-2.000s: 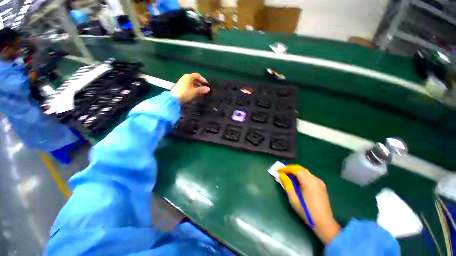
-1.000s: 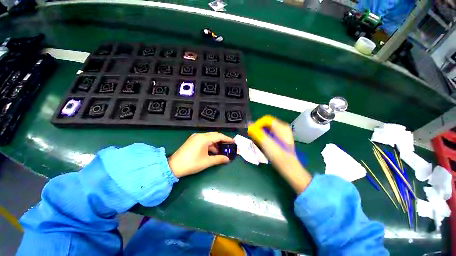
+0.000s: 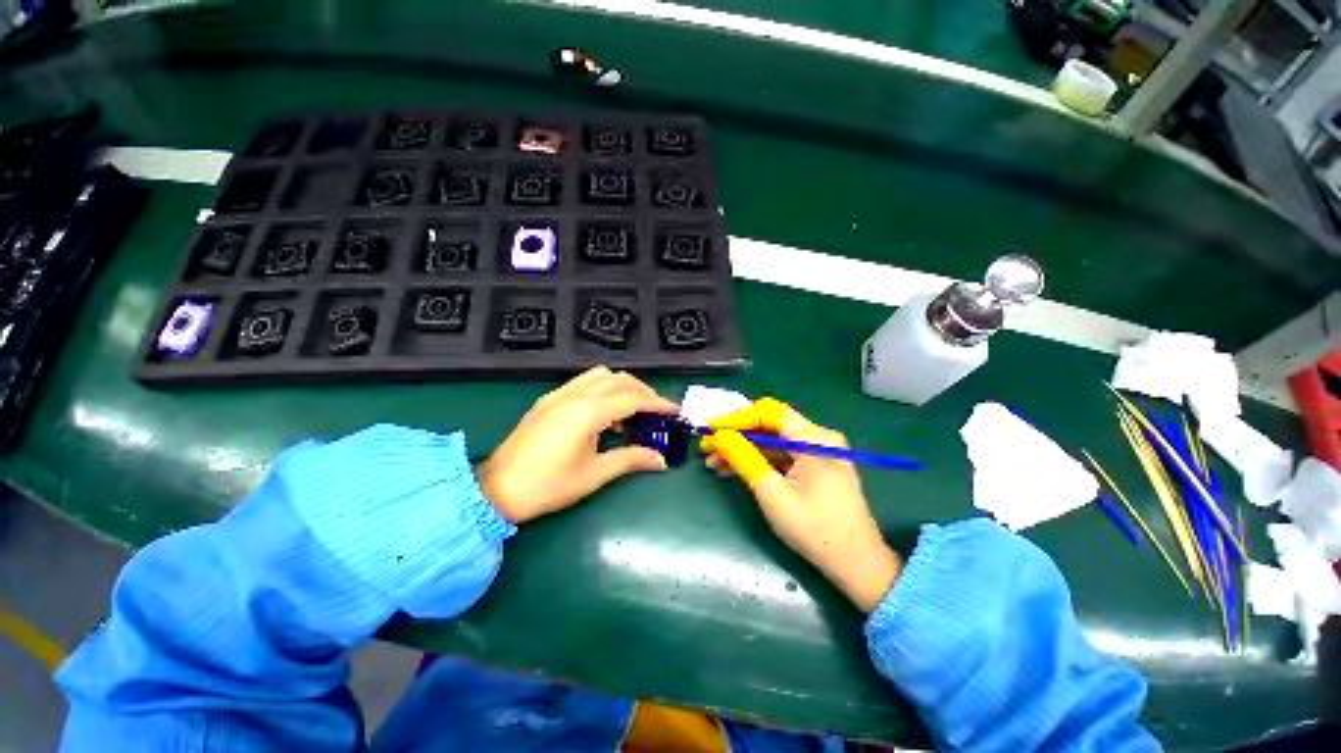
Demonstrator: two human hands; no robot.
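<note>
My left hand (image 3: pixel 577 446) holds a small black lens module (image 3: pixel 662 437) between thumb and fingers, above the bench in front of the foam tray. My right hand (image 3: pixel 794 486), with yellow finger cots, grips a blue swab stick (image 3: pixel 846 450). The stick's tip end is at the module's right side; exact contact is hard to tell. A white wipe (image 3: pixel 715 402) shows just behind the right fingertips. The black foam tray (image 3: pixel 441 355) holds rows of dark modules, a white-purple module (image 3: pixel 533 247) and another at its near left corner.
A white dispenser bottle (image 3: pixel 924 350) with its lid flipped open stands at right. A flat wipe (image 3: pixel 1018 468), loose swab sticks (image 3: pixel 1177 493) and crumpled wipes (image 3: pixel 1177 374) lie beyond it. Black stacked trays (image 3: pixel 44 287) are far left, a red bin (image 3: pixel 1321 386) far right.
My right hand has swung the swab stick so its tip end meets the module in my left hand. The white wipe now shows less, behind the fingers. My left hand has barely moved.
</note>
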